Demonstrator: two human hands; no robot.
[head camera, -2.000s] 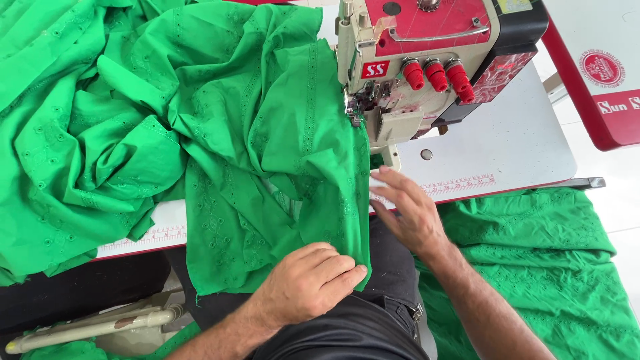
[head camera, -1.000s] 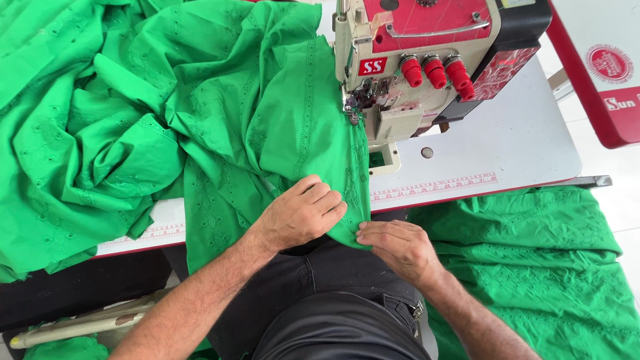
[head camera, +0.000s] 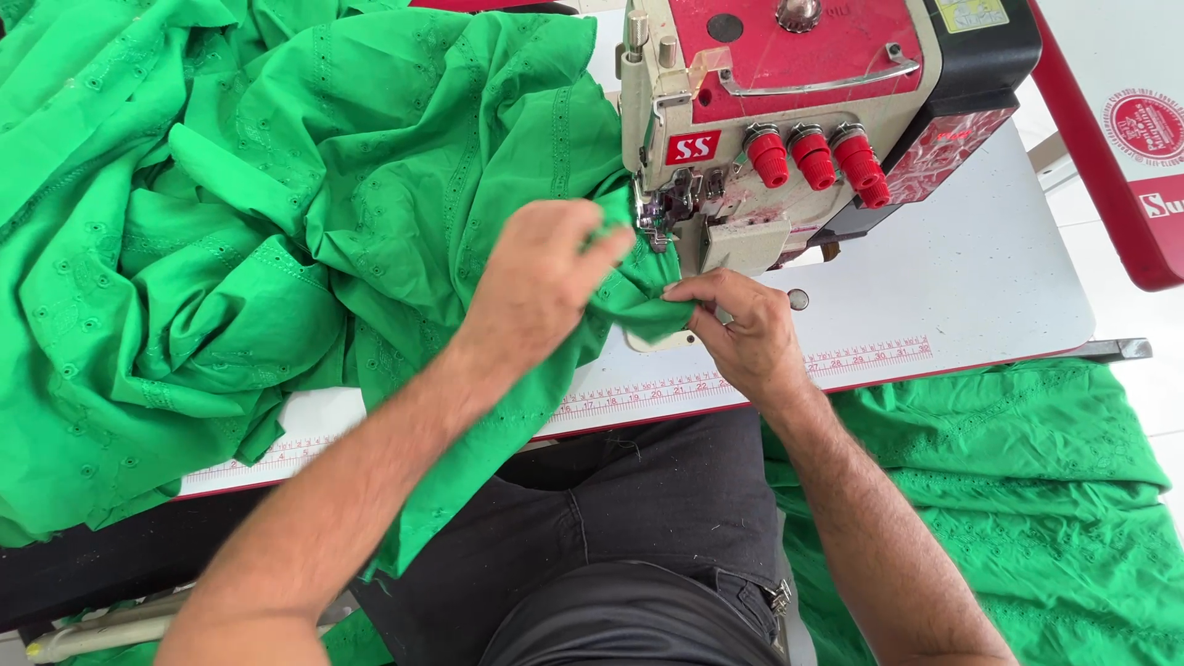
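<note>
Green embroidered eyelet fabric (head camera: 398, 176) lies in folds over the left of the table, and its edge runs to the presser foot (head camera: 655, 231) of an overlock sewing machine (head camera: 740, 111). My left hand (head camera: 546, 268), somewhat blurred, is on the fabric just left of the presser foot, thumb and fingers bent around a raised fold. Just in front of the foot, my right hand (head camera: 745, 324) pinches the fabric's edge between thumb and fingers. A loose end of the cloth hangs over the table's front edge. The needle area is partly hidden.
A printed ruler scale (head camera: 647, 388) runs along the front of the white table (head camera: 980, 268). More green fabric (head camera: 980, 481) hangs below it at right. Red tension knobs (head camera: 812, 157) stick out from the machine. Part of another red and white table (head camera: 1138, 185) shows at far right.
Both hands have moved from the fabric near my lap up to the presser foot. The cloth's edge, which lay straight down from the foot, is now bunched and lifted beside it.
</note>
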